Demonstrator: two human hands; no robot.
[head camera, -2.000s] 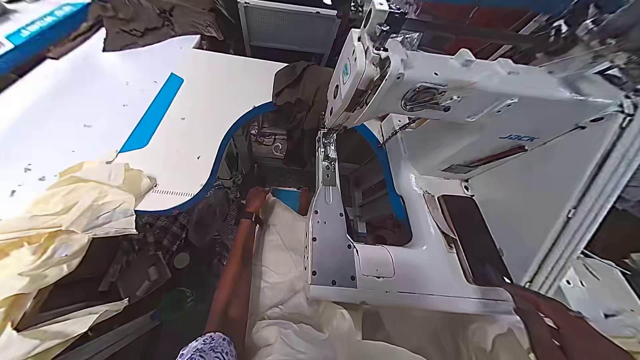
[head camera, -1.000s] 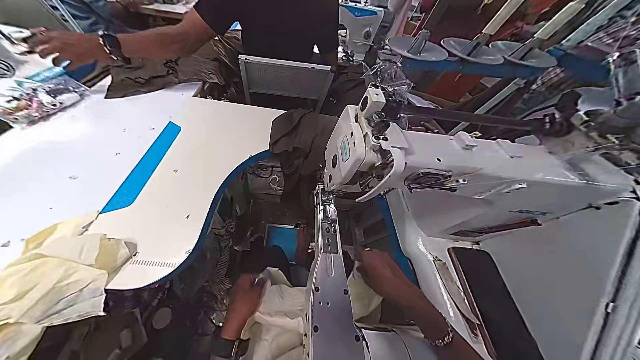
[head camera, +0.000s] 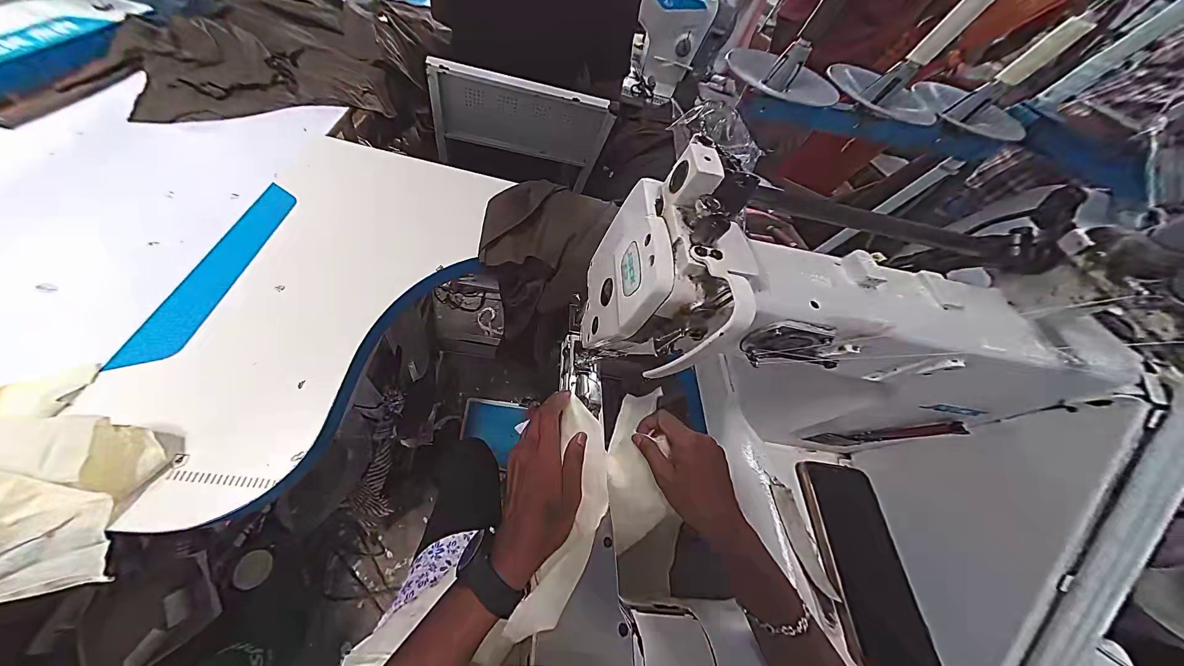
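Cream fabric (head camera: 638, 490) lies over the narrow arm of a white industrial sewing machine (head camera: 832, 296), just in front of its needle area. My left hand (head camera: 543, 486) rests on the cloth's left part, fingers pointing at the presser foot (head camera: 583, 379). On the other side, my right hand (head camera: 684, 467) pinches the cloth's right part between thumb and fingers. A dark band is on my left wrist, a bracelet on my right. The fabric's underside is hidden.
A white table (head camera: 370, 194) with a blue curved edge stands at left, more cream cloth (head camera: 55, 499) on its corner. Dark cloth (head camera: 546, 231) hangs behind the machine head. A dark phone-like slab (head camera: 865, 555) lies at right. Thread stands (head camera: 879, 92) rise behind.
Both hands have moved up to the needle area with the cream fabric. Two seconds ago my right hand was at the lower right. The other person's arm at upper left is gone from view.
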